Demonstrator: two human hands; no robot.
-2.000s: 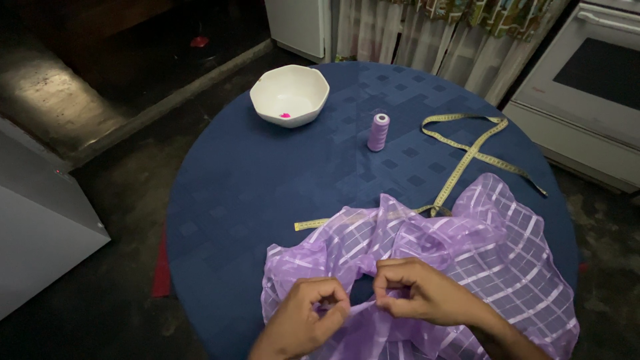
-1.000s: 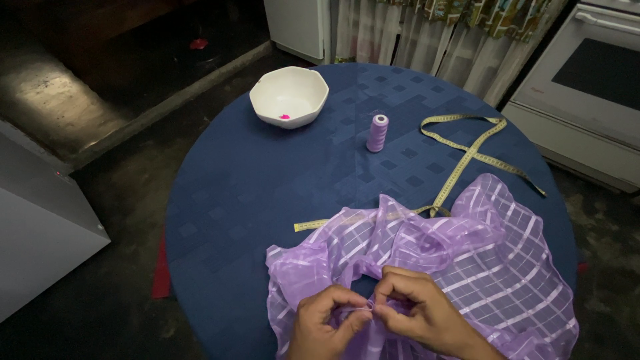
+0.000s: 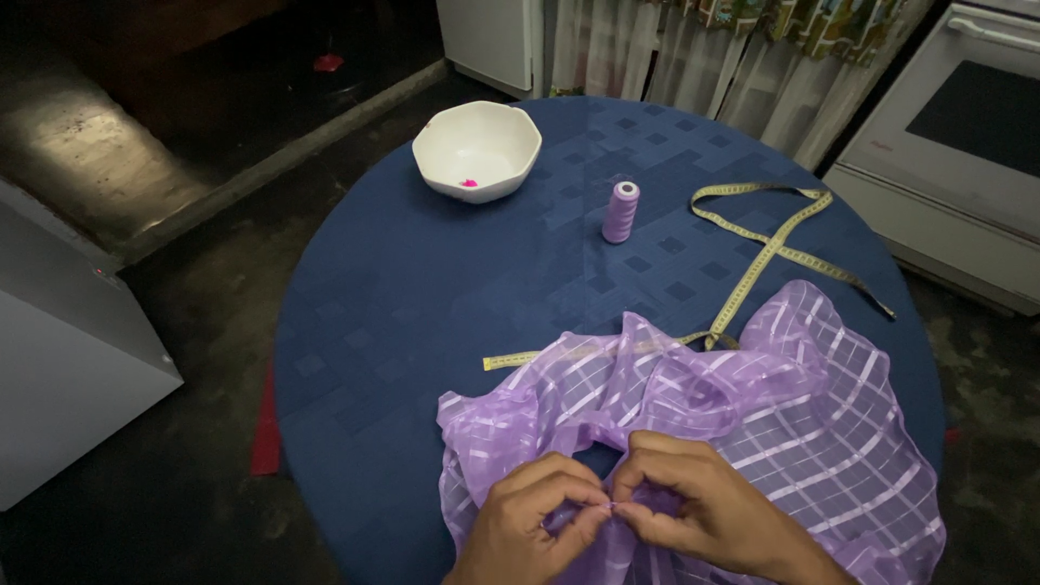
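Note:
Sheer purple checked fabric (image 3: pixel 821 455) lies bunched over the near part of a round table with a blue tablecloth (image 3: pixel 406 309). At its near edge, my left hand (image 3: pixel 540 512) pinches the fabric between thumb and index finger. My right hand (image 3: pixel 691 504) pinches it right beside, the fingertips of both hands nearly touching. Whether a needle is between them cannot be told. A yellow tape measure (image 3: pixel 751 268) runs looped across the table and partly under the fabric. Beyond the fabric stands a spool of purple thread (image 3: pixel 621 213), upright.
A white octagonal bowl (image 3: pixel 477 150) with a small pink thing inside stands at the table's far left. Past the far edge hang curtains (image 3: pixel 691 65). A white oven (image 3: pixel 951 122) is at the right, and a grey appliance or cabinet (image 3: pixel 73 366) at the left.
Two seconds ago my hands were slightly apart on the fabric; now their fingertips meet. My left hand has moved right, towards my right hand.

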